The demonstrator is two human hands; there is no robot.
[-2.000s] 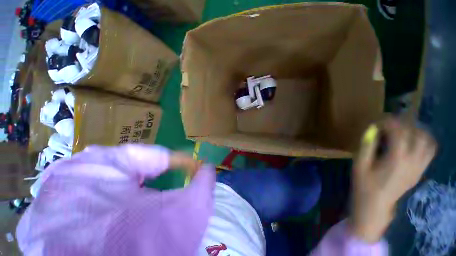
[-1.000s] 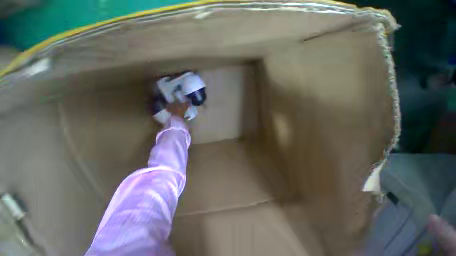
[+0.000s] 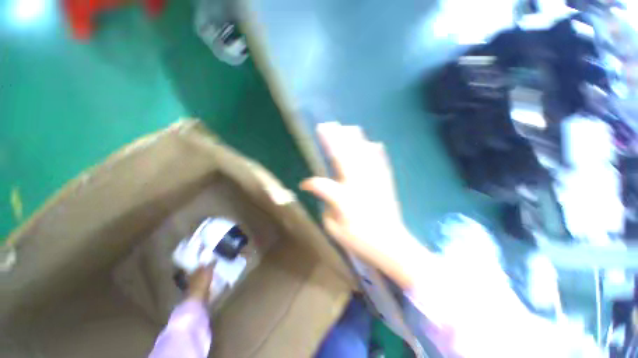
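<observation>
A white-and-black camera housing (image 3: 222,239) is in the open cardboard carton (image 3: 294,280) at the lower left. My left hand (image 3: 201,281) reaches into the carton and grips the white part of the unit from below; the fingertips are partly hidden by it. A second black round part shows at the unit's left side, blurred. My right hand (image 3: 353,185) is over the near edge of the bench, fingers spread, with nothing in it. The view is blurred.
The green-blue bench (image 3: 413,140) runs along the right, with blurred black parts (image 3: 483,119) and white units on it. A white stringy pile (image 3: 469,238) lies near my right forearm. A red stool (image 3: 82,17) stands at the upper left on the green floor.
The view has swung right towards the bench. My left hand and the unit now appear nearer, in the carton. My right hand, at the lower right edge before, is now over the bench edge.
</observation>
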